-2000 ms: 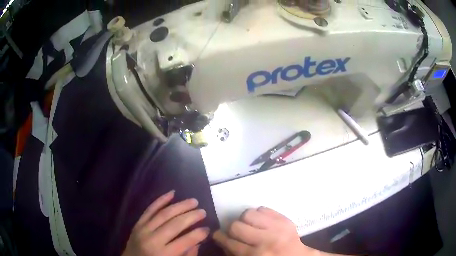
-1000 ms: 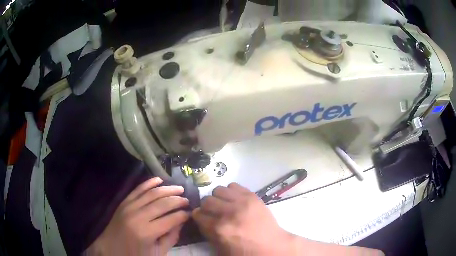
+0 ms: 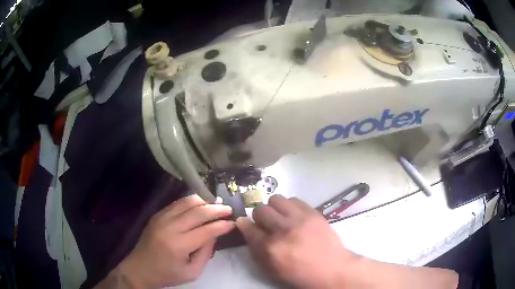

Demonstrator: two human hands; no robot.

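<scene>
Dark fabric (image 3: 113,169) covers the left side of the table and runs to the presser foot area (image 3: 240,183) of the cream sewing machine (image 3: 282,101). My left hand (image 3: 183,234) lies on the fabric just in front of the foot, its fingertips pinching the fabric edge. My right hand (image 3: 291,234) is beside it, fingers curled, thumb and fingertips on the same narrow edge. The two hands nearly touch. The fabric between and under my fingers is mostly hidden.
Thread snips (image 3: 344,203) lie right of my right hand, partly covered. A pale pen-like stick (image 3: 415,176) lies under the arm. A flat black rectangle (image 3: 473,179) is at the right. White scraps (image 3: 93,48) and an orange crate rim (image 3: 27,161) are at the left.
Both hands have moved from the table's front up to the foot, and the fabric edge there is now bunched between them. The view has shifted, so the machine sits lower and further right.
</scene>
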